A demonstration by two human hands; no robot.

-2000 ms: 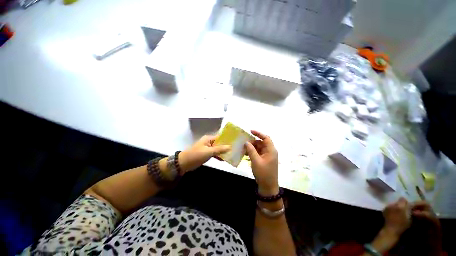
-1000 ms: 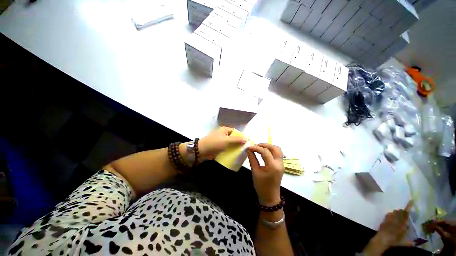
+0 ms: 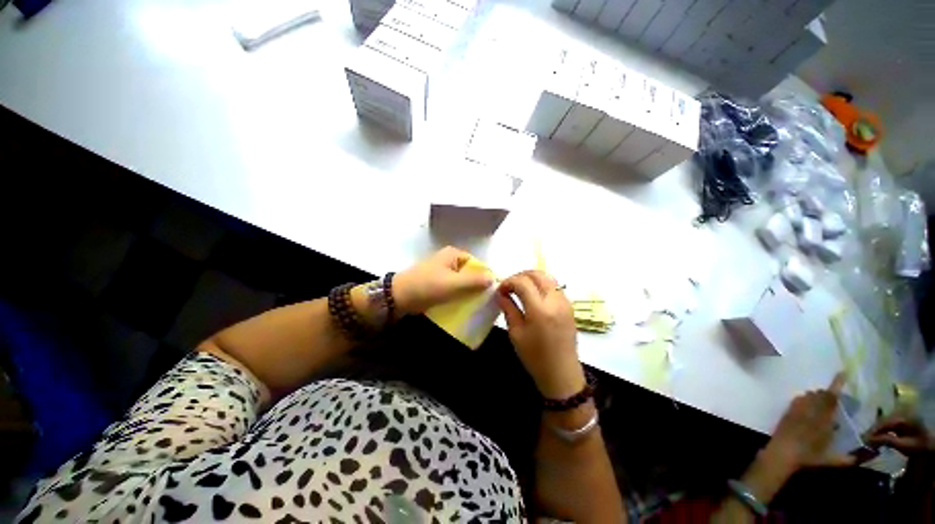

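Observation:
A thin yellow insert (image 3: 466, 316) with a pale side is held over the table's front edge. My left hand (image 3: 443, 281) grips its upper left part, thumb on top. My right hand (image 3: 539, 319) pinches its right edge with thumb and forefinger. The fingers hide part of the insert. A pile of flat yellow blanks (image 3: 592, 315) lies just right of my right hand. A white box (image 3: 468, 218) stands on the table just beyond my hands.
Rows of white retail boxes (image 3: 613, 121) stand beyond, with a larger stack at the back. A slim white pack (image 3: 277, 25) lies upper left. Peeled white strips (image 3: 658, 325), white parts (image 3: 803, 241), a black cable tangle (image 3: 726, 170) and plastic bags lie right. Another person's hands (image 3: 810, 427) work at lower right.
The view has shifted, bringing the yellow pile and strips into clearer view. The insert has turned in my hands, and both hands still hold it. The other person's hands have moved.

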